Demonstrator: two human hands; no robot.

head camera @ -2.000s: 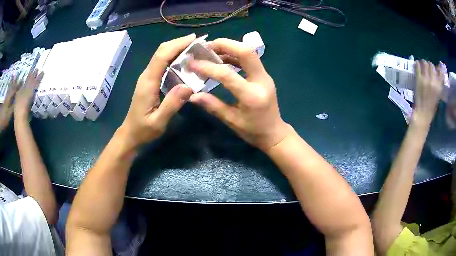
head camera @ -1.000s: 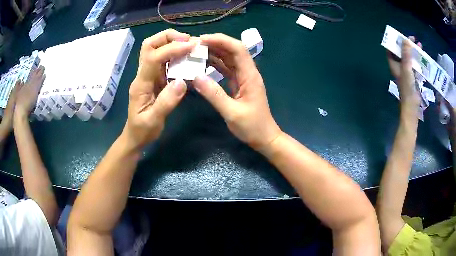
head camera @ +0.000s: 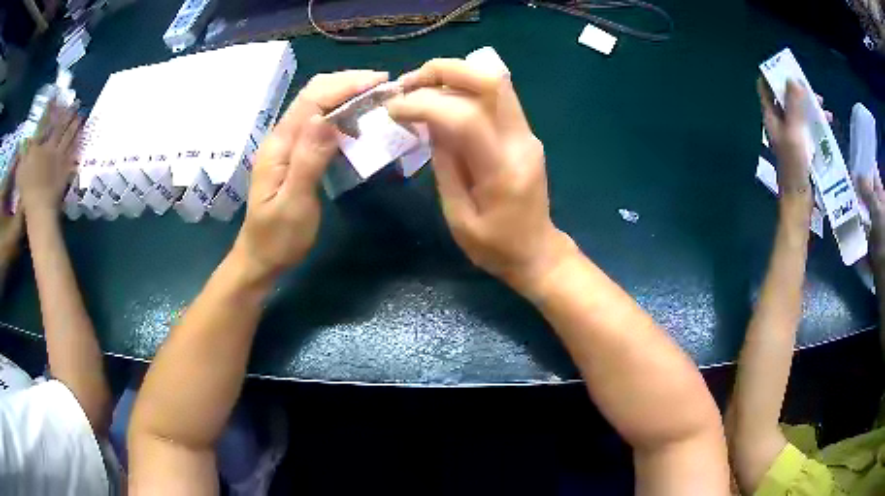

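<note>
A white folding carton (head camera: 374, 150) is held upright-ish between my hands, its end towards me, with white flaps standing out at the end. My left hand (head camera: 296, 165) grips its left side. My right hand (head camera: 490, 170) is at its right and upper side, fingers bent over the end and slightly blurred. Whether the right fingers press on the carton or only touch it is hard to see. A small white piece shows between the carton and my right hand. The inside of the carton is mostly hidden.
A slab of white cartons (head camera: 184, 107) lies at left, beside a neighbour's hands. A rounded white item (head camera: 488, 63) lies behind my right hand. A white slip (head camera: 597, 40) and a cord (head camera: 388, 39) lie at the back. At right, a person in yellow holds a long carton (head camera: 820, 155).
The carton end, closed-looking a second ago, now shows raised flaps. My right fingers have moved over it. The carton slab at left has shifted right and widened. The right neighbour's carton has turned steeper.
</note>
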